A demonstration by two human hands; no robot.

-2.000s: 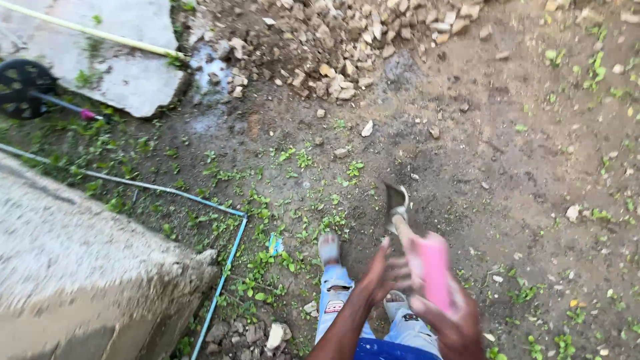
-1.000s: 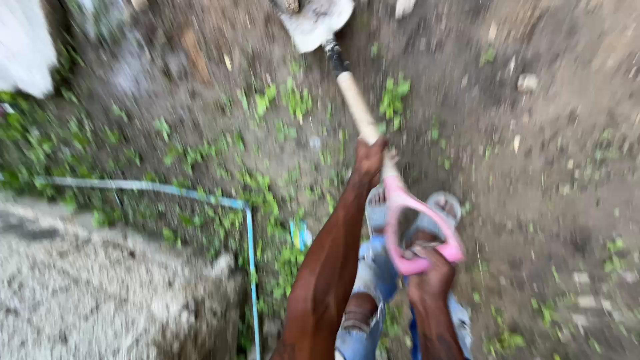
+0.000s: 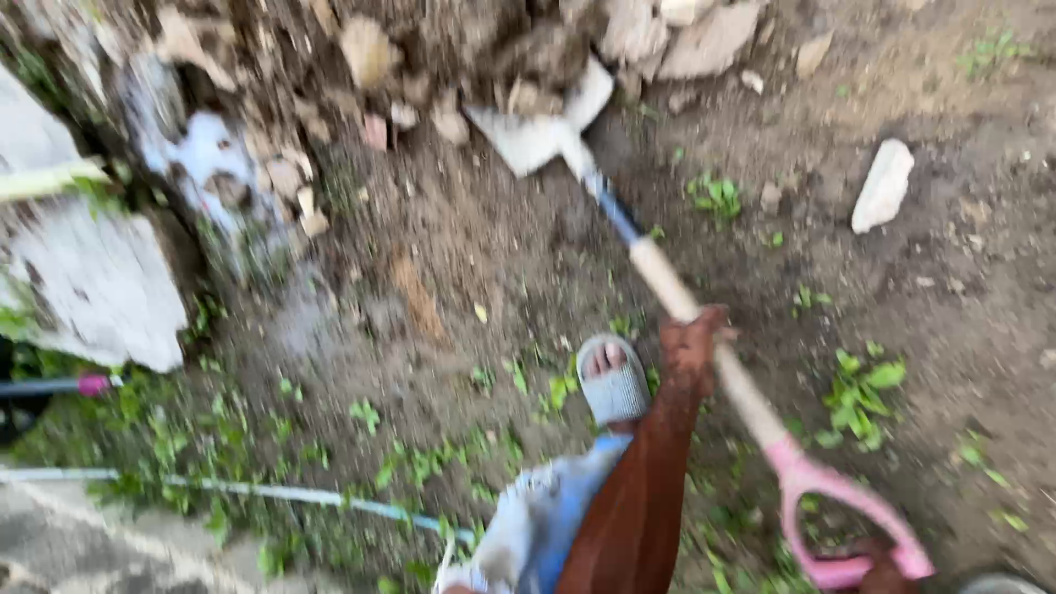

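A shovel with a wooden shaft [image 3: 747, 388] and a pink D-handle [image 3: 850, 503] slants across the view. Its whitish metal blade [image 3: 536, 136] meets the near edge of a heap of soil and stones, and a stone shows at the blade. My left hand [image 3: 693, 346] is closed around the middle of the shaft. My right hand [image 3: 883, 569], partly cut off by the lower edge, grips the crossbar of the pink handle.
The rubble heap [image 3: 511, 41] runs along the top. Left lie a pale slab [image 3: 91, 280] and a whitish puddle [image 3: 210, 161]. A light blue pipe [image 3: 289, 493] crosses the weeds at lower left. My sandalled foot [image 3: 615, 384] is beside the shaft; a white stone [image 3: 883, 186] lies at right.
Two seconds ago the shovel was close to my body; its blade has moved out to the rubble heap. My left hand has taken hold of the shaft. The view has moved toward the heap.
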